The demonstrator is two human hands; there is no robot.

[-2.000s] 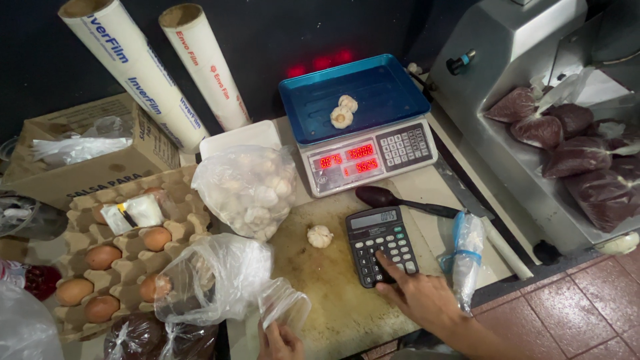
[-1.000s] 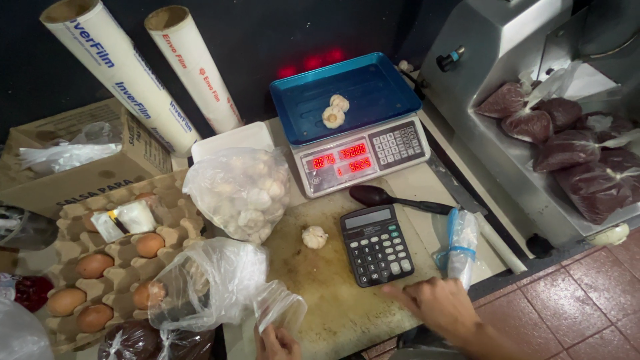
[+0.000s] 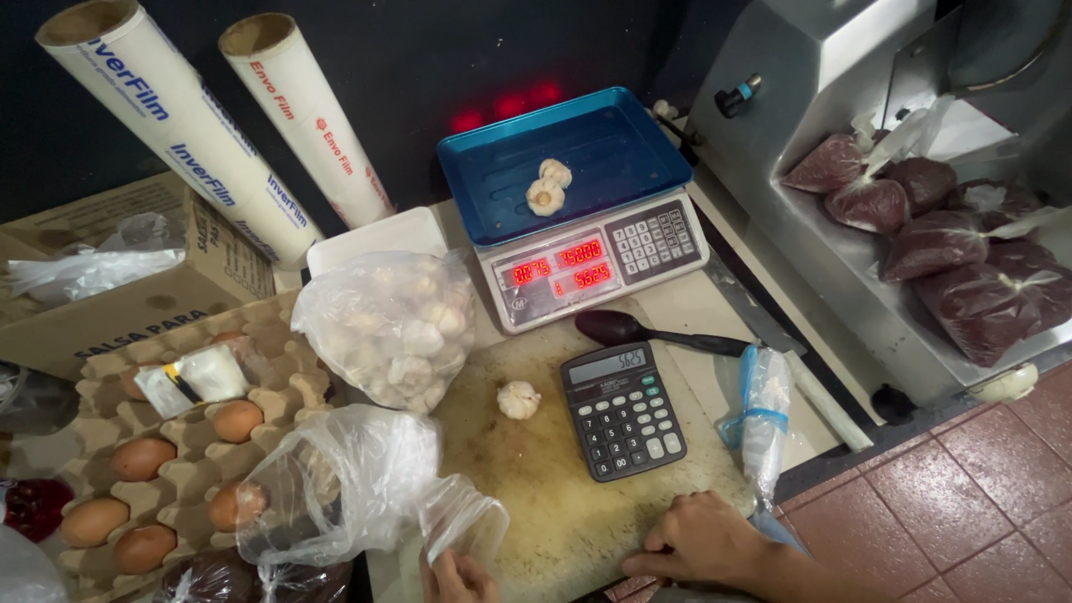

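Note:
My left hand pinches the edge of a clear plastic bag at the bottom of the view. My right hand, fingers loosely curled and holding nothing, rests at the cutting board's front edge, below a black desk calculator. Two garlic bulbs lie on the blue tray of a digital scale with a lit red display. A single garlic bulb sits on the stained cutting board, left of the calculator. A plastic bag full of garlic stands left of the scale.
Left are an egg carton with brown eggs, a cardboard box and two film rolls. A black plastic spoon lies before the scale, near a wrapped bundle. Bags of dark red contents rest on a metal machine at right.
My right hand has moved off the calculator keys, down toward the board's front edge. My left hand stays at the clear bag's edge.

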